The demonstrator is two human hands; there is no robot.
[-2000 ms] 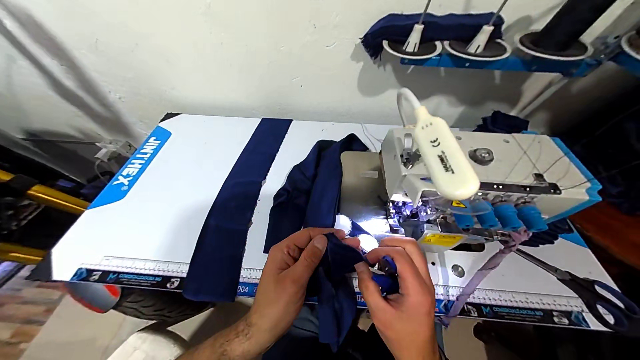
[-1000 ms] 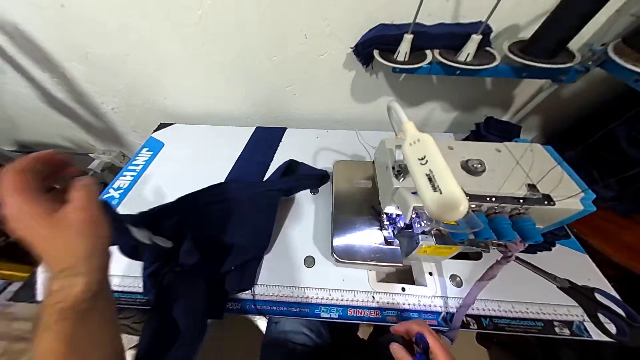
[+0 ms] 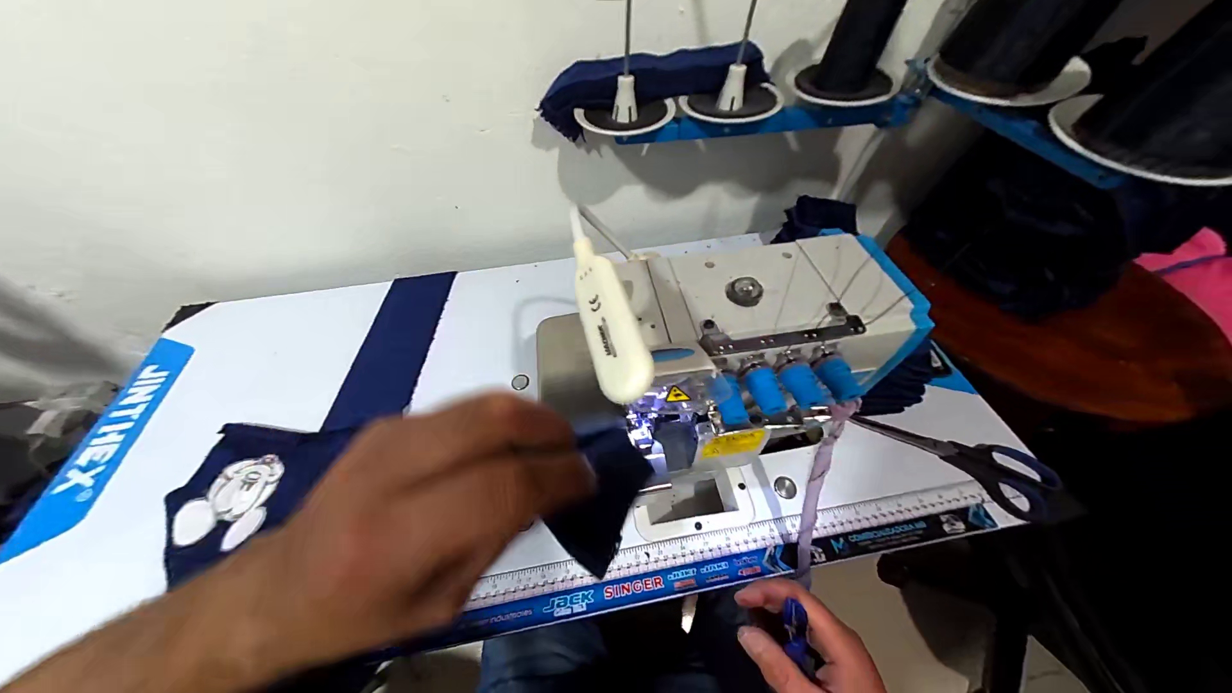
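My left hand (image 3: pixel 433 520), blurred, reaches across the navy garment, its fingertips on a dark navy fabric piece (image 3: pixel 602 496) beside the presser foot of the overlock sewing machine (image 3: pixel 770 298); whether it grips the fabric is unclear. Left of that hand, a navy fabric panel with a white cartoon print (image 3: pixel 231 500) lies on the table. Below the table's front edge, my right hand (image 3: pixel 808 640) holds a small blue tool, probably thread snips (image 3: pixel 796 630). A navy fabric strip (image 3: pixel 390 346) lies behind the printed panel. The machine's lamp (image 3: pixel 613 327) hangs over the lit needle area.
Black-handled scissors (image 3: pixel 991 472) lie at the table's right, near a pale fabric strip (image 3: pixel 818 481) hanging from the machine. A measuring tape (image 3: pixel 914 510) runs along the front edge. Thread cones (image 3: pixel 852 48) stand on a blue rack above. A brown round surface (image 3: pixel 1068 337) holds dark cloth.
The left hand has come from the far left toward the machine. The white-printed panel now lies spread at the left. Two seconds ago both hands held navy fabric at the needle area.
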